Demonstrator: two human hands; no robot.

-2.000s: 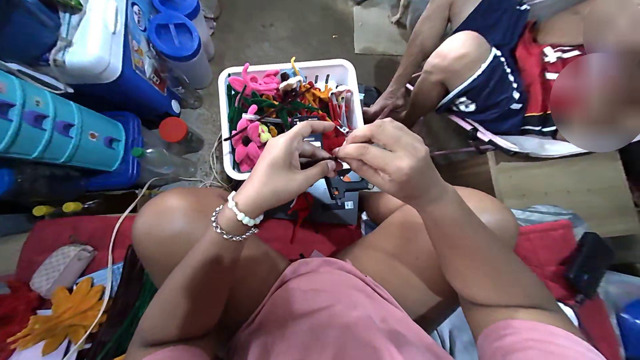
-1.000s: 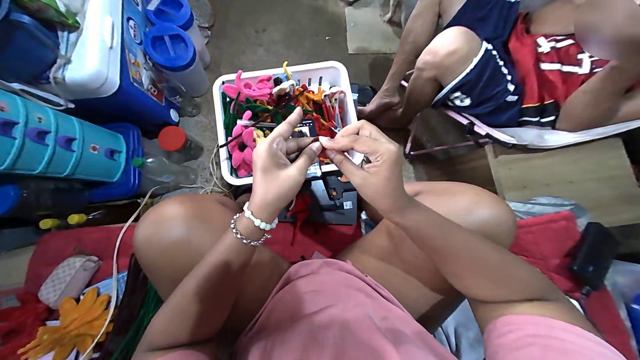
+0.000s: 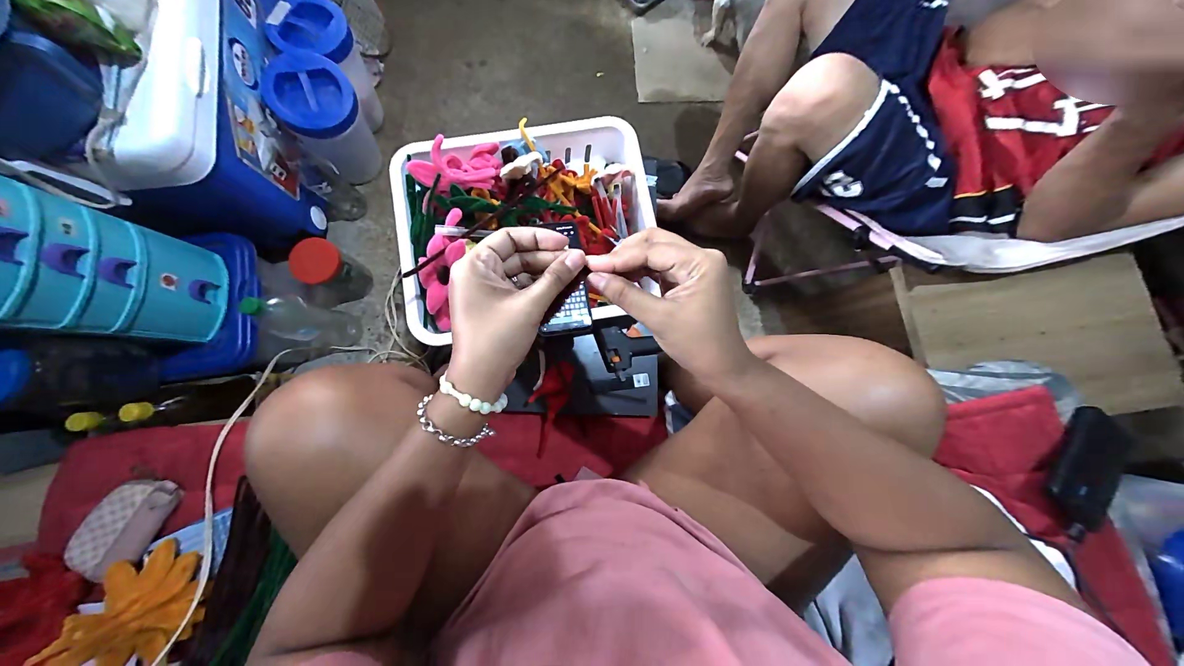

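Observation:
My left hand and my right hand meet fingertip to fingertip over the near edge of a white plastic basket. A thin dark strand, probably a pipe cleaner, runs past my left hand; whether it is the piece pinched between the fingers cannot be told. Pink fuzzy flowers, green, orange and red pipe cleaners fill the basket. Just behind my fingers is a smartphone, partly hidden. A black glue gun lies below my right hand, beside a red fuzzy piece.
Another person's bare foot rests right of the basket. At the left stand a teal drawer unit, a blue cooler, lidded jugs and bottles. A cord crosses the red mat near orange fuzzy petals.
My left hand's fingers have curled in from a more upright pose, and both hands stay together at the basket's near edge. The smartphone shows more plainly.

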